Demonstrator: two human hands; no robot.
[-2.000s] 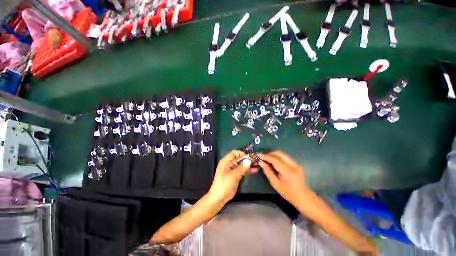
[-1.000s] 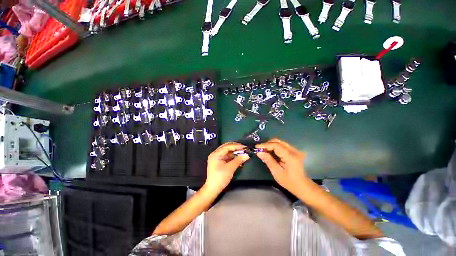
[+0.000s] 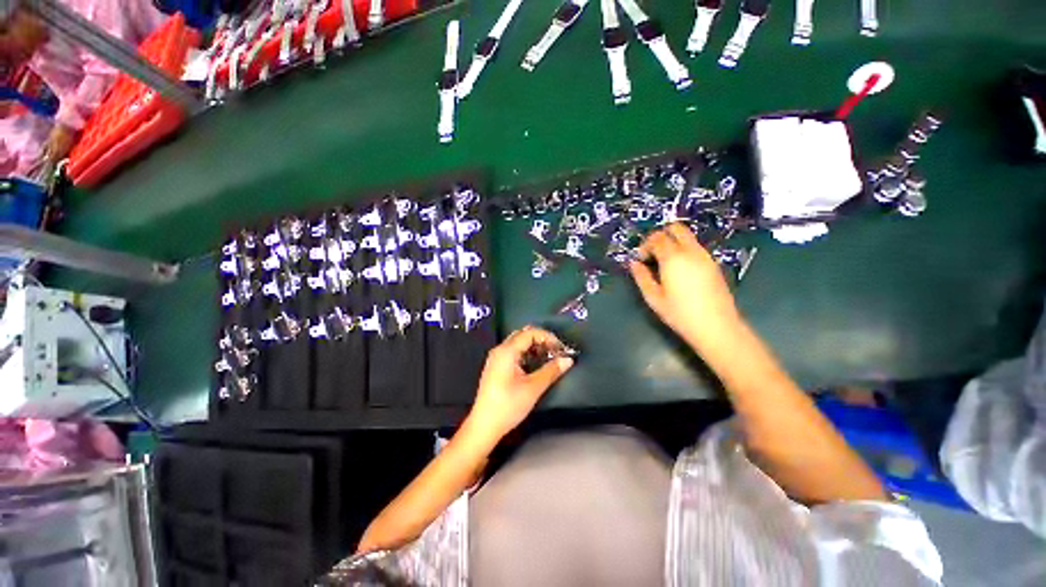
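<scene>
My left hand [image 3: 514, 378] is near the bench's front edge, fingers closed on a small dark piece with silver, likely a watch head [image 3: 544, 354], mostly hidden by the fingers. My right hand [image 3: 681, 275] reaches into the heap of loose silver spring clips [image 3: 596, 224]; its fingertips are at the heap, and whether they grip a clip cannot be told. The black foam tray [image 3: 396, 384] lies left of my hands, with rows of clamped watch heads [image 3: 388, 269] in its pockets. One loose clip [image 3: 577, 307] lies above my left hand.
A black box holding white pads [image 3: 808, 169] stands right of the heap, with a red-handled tool [image 3: 851, 106] behind it. More clips [image 3: 900, 189] lie right of it. Strapped watches [image 3: 617, 60] lie at the back, a red tray [image 3: 135, 98] far left. A person's sleeve [image 3: 1004, 430] is at right.
My right hand has left my left hand and moved up and right to the clip heap. My left hand stays near the bench's front edge with the small piece. The camera view has shifted slightly.
</scene>
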